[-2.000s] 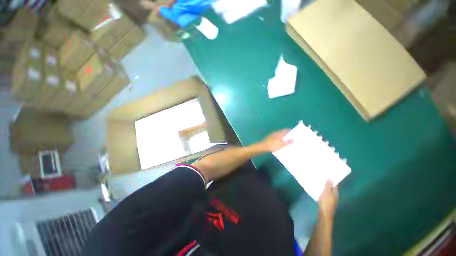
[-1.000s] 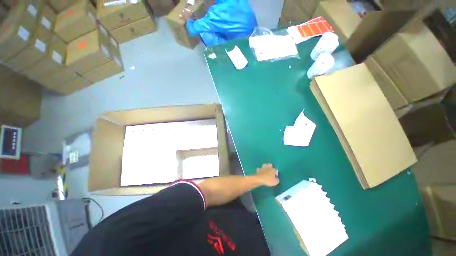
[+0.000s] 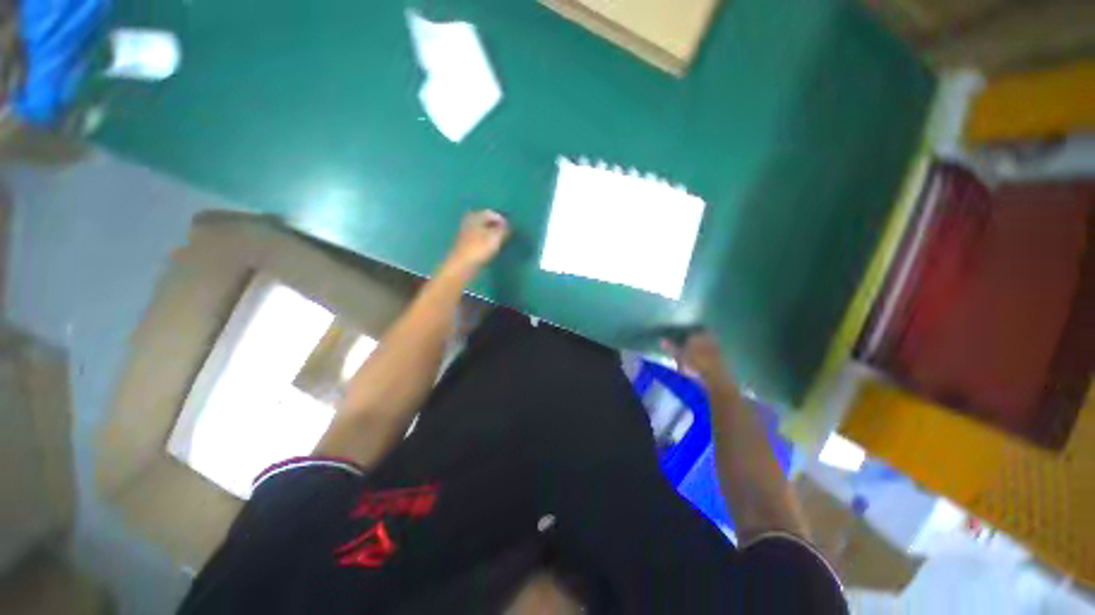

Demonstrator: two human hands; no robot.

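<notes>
A grouped row of white retail boxes (image 3: 622, 231) lies on the green workbench, hang tabs along its far edge. My left hand (image 3: 482, 236) is curled closed over the bench, left of the boxes and apart from them. My right hand (image 3: 700, 358) is at the bench's near edge, below the boxes. It is blurred, with a dark shape at its fingertips; whether it grips anything is unclear. The open shipping carton (image 3: 144, 402) stands at left beside the bench, with white boxes inside and a gap partly behind my left forearm.
Loose white paper (image 3: 459, 79) and a white roll (image 3: 144, 55) lie on the bench. A flattened tan carton (image 3: 648, 27) is at the far side. A dark red surface (image 3: 991, 306) with yellow-orange panels is at right. A blue stool (image 3: 708, 469) is below the bench edge.
The view has swung right, bringing the red surface and stool into view. My right hand has come into view by the bench edge. My left hand stays closed beside the boxes.
</notes>
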